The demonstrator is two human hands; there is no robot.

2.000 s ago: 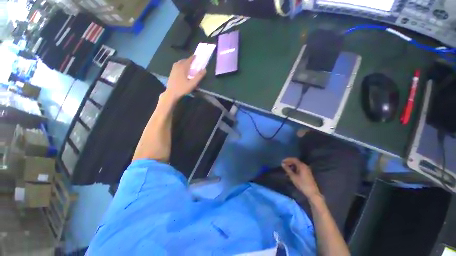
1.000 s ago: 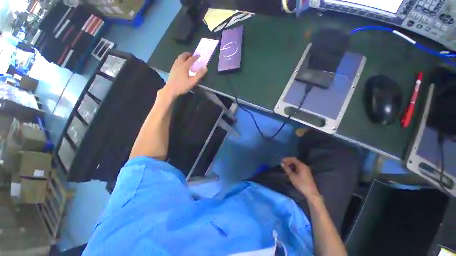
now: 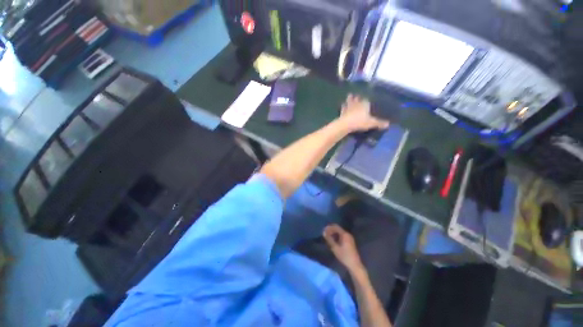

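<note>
My left hand (image 3: 362, 116) reaches across to the blue-grey test plate (image 3: 374, 157) and lies over the dark object at its far end. The fingers and thumb look spread, but blur hides whether they grip it. A thin black cable (image 3: 349, 157) runs from that end over the plate's near edge. A phone with a white screen (image 3: 247, 103) lies on the green bench near its front left edge. A dark purplish phone (image 3: 282, 102) lies just right of it. My right hand (image 3: 341, 243) is over my lap, fingers loosely curled, with nothing visible in it.
A black mouse (image 3: 422, 170) and red marker (image 3: 452, 173) lie right of the plate. A second plate (image 3: 508, 220) is farther right. The RF tester (image 3: 470, 80) with its blue cable stands behind. Stacked black trays (image 3: 121, 159) stand at left. Yellow paper (image 3: 271, 66) lies behind the phones.
My left hand has let go of the white-screen phone and moved right to the plate. That phone now lies on the bench. The view has shifted; my right hand stays over my lap.
</note>
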